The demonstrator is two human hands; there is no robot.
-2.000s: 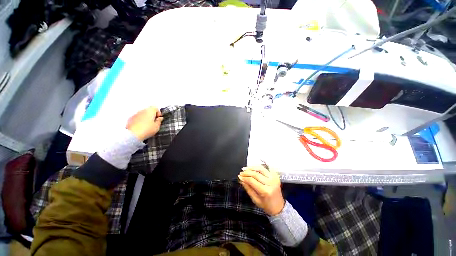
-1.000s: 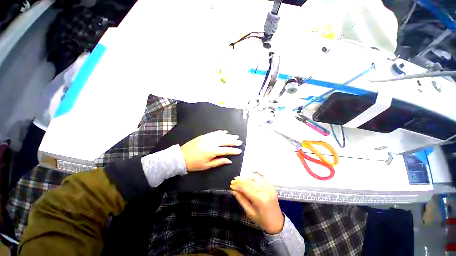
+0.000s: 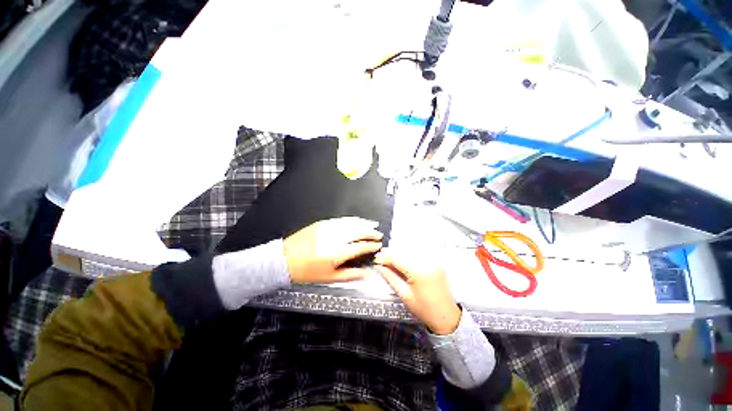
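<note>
The black panel (image 3: 309, 181) lies on the white table with its right edge at the presser foot (image 3: 393, 186). A plaid piece (image 3: 233, 197) shows along its left side. My left hand (image 3: 333, 250) lies palm down on the panel's near part, its fingertips at the right edge. My right hand (image 3: 417, 285) has thumb and fingers pinched on the panel's near right corner, touching my left fingertips. The exact grip is partly hidden by the fingers. A yellow-green tag (image 3: 353, 152) hangs over the panel, left of the needle area.
Scissors with orange and red loops (image 3: 510, 263) lie right of my right hand, with a small pink and dark tool (image 3: 506, 205) behind them. The sewing machine's dark panel (image 3: 554, 183) stands at right. Blue tape (image 3: 120, 128) is at left. A ruler strip (image 3: 337, 303) runs along the front edge.
The panel and plaid piece have moved away from me, off the table's front edge. My left hand moved from the plaid piece onto the panel, then beside my right hand, which moved forward.
</note>
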